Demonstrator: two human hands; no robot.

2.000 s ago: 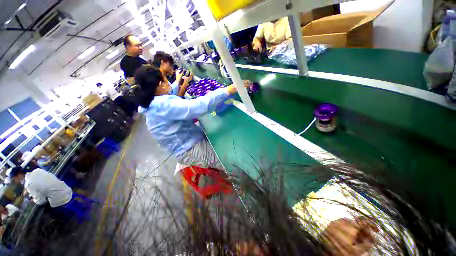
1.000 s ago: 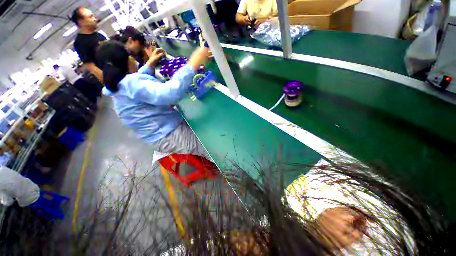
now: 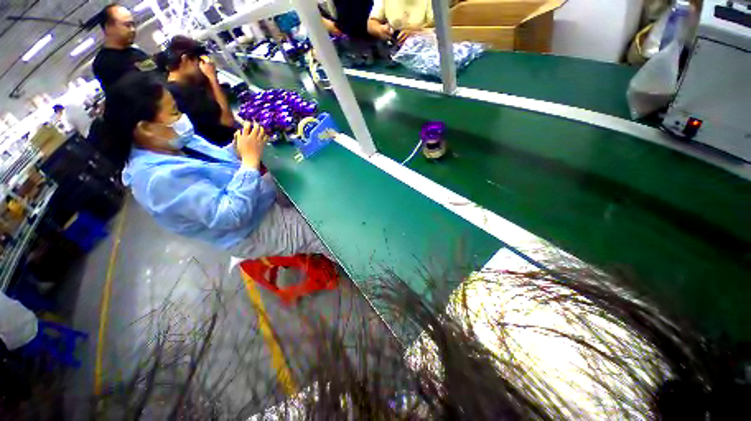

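Neither of my hands can be made out; dark hair strands blur across the lower picture. A white work sheet [image 3: 527, 316] lies in front of me on the green side bench [image 3: 387, 222], partly covered by the hair. A part-built unit [image 3: 433, 141], purple on top with a pale round base, stands upright on the green conveyor belt [image 3: 568, 193] beyond the white rail. A white lead wire [image 3: 412, 154] trails from it towards the rail. Dark shapes at the bottom right corner are too blurred to name.
A neighbour in light blue [image 3: 193, 193] sits on a red stool [image 3: 292, 275], hands raised, beside a pile of purple housings [image 3: 276, 111] and a blue fixture [image 3: 313, 136]. White posts [image 3: 333, 78] rise from the rail. A control box [image 3: 712, 86] and cardboard box [image 3: 506, 26] stand across the belt.
The view has swung, and the unit appears further left and smaller. Skin seen over the white sheet before is gone. The neighbour's arm has drawn back from the belt; more of the control box shows.
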